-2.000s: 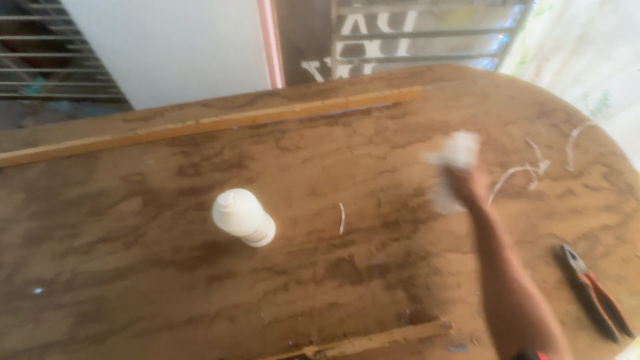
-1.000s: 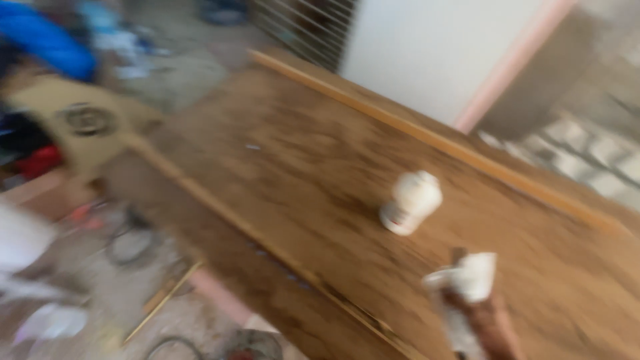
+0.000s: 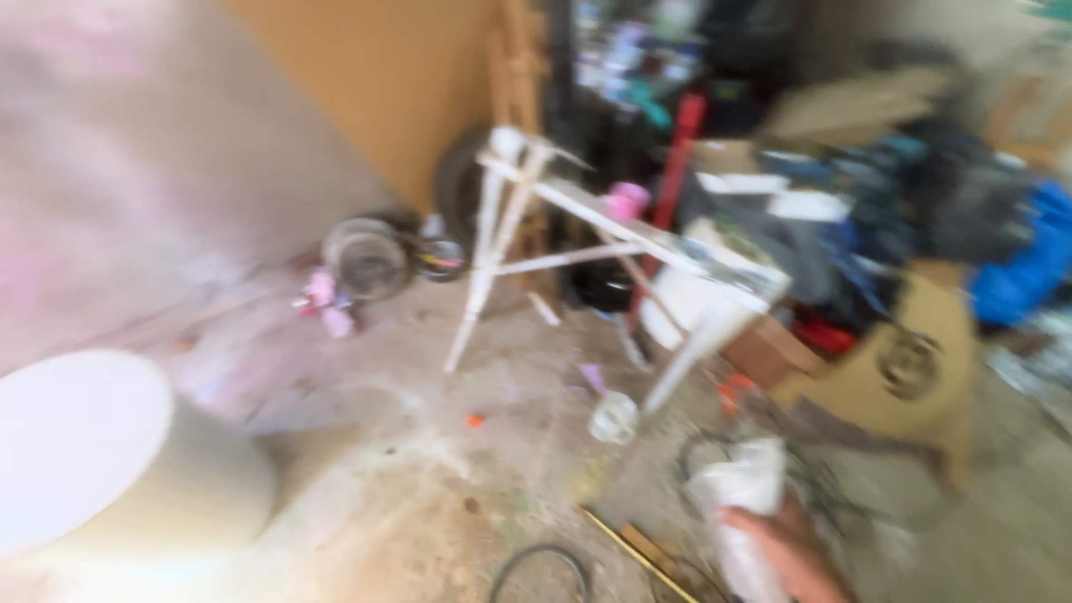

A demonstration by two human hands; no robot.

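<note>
My right hand (image 3: 779, 536) is at the lower right of the head view, its fingers closed round a crumpled white piece, cloth or thin plastic (image 3: 749, 502); the blur hides which. It is held in the air above the floor. My left hand is out of the frame.
A white sawhorse-like stand (image 3: 586, 205) is at the centre, beside a red post (image 3: 678, 159). A large white cylinder (image 3: 209, 469) stands at the left. Cables (image 3: 540, 553), a thin yellow strip (image 3: 632, 553) and a clear container (image 3: 614, 419) lie on the floor. A cardboard piece (image 3: 879, 368) and piled goods are at the right.
The view has swung far left, from the wooden tabletop to the floor. The white bottle, the pliers and the tabletop have left the frame. My right hand still holds the white piece.
</note>
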